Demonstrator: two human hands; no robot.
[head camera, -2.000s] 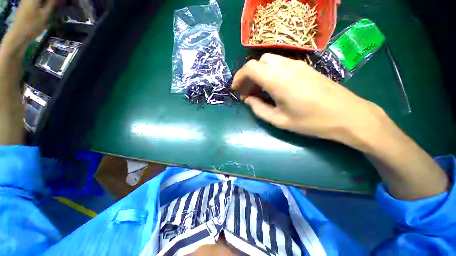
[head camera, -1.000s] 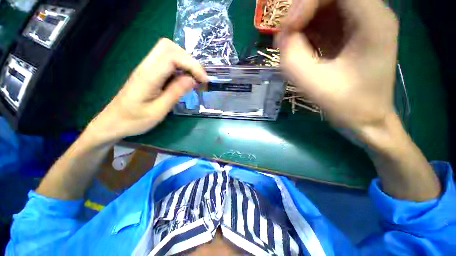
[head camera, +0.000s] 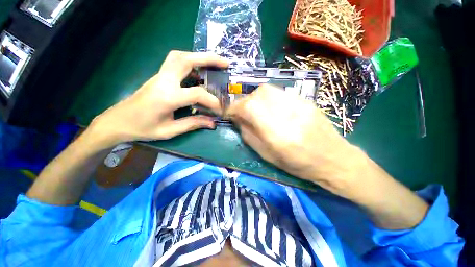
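Note:
A grey-silver phone frame (head camera: 307, 78) lies lengthwise just above the bench, its open inner side up, with an orange flex cable (head camera: 235, 88) near its left end. My left hand (head camera: 172, 101) grips the frame's left end between thumb and fingers. My right hand (head camera: 284, 125) is over the frame's middle, fingertips pressed together at its lower left edge and covering much of it. Whether the right fingertips hold a small part is hidden.
An orange-red bin (head camera: 380, 26) of gold slivers is tilted at back right. Loose gold and dark slivers (head camera: 341, 88) lie before it, a green-ended packet (head camera: 396, 60) beside them. A clear bag (head camera: 229, 31) lies behind the frame. A thin silver tool (head camera: 421, 107) lies right, a phone tray (head camera: 28, 39) left.
The left hand has come from the tray with a frame. The right hand has moved from the slivers onto the frame. More gold slivers now lie in front of the bin, which is tilted.

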